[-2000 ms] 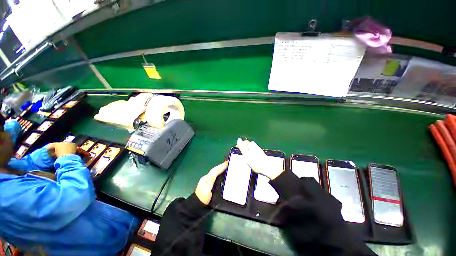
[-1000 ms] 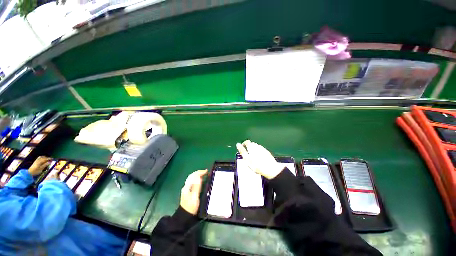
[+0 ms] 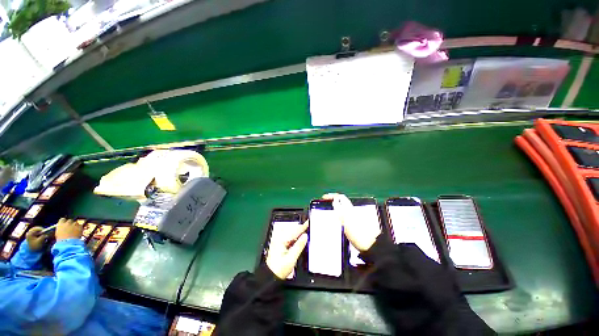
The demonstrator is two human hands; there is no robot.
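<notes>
A black tray [image 3: 387, 283] lies on the green bench with several smartphones side by side, their screens lit white. My left hand [image 3: 287, 252] is at the left edge of the second smartphone [image 3: 325, 239], partly over the leftmost smartphone [image 3: 284, 230]. My right hand [image 3: 348, 216] lies at that second phone's upper right edge and partly covers the third smartphone [image 3: 365, 226]. The fourth smartphone [image 3: 412, 226] is partly under my sleeve. The rightmost smartphone [image 3: 464, 233] shows a red band. Whether the second phone is lifted cannot be told.
Grey tape dispenser [image 3: 190, 213] with cable and cream tape roll [image 3: 190, 168] stand at left. Stacked orange trays [image 3: 558, 172] stand at right. A person in a blue smock [image 3: 49, 285] works over another black tray at far left. A clipped white paper [image 3: 360, 90] hangs on the back panel.
The view has shifted. My left hand has moved from the tray's left side onto the leftmost and second phones. My right hand has come down from the top onto the second phone's right edge.
</notes>
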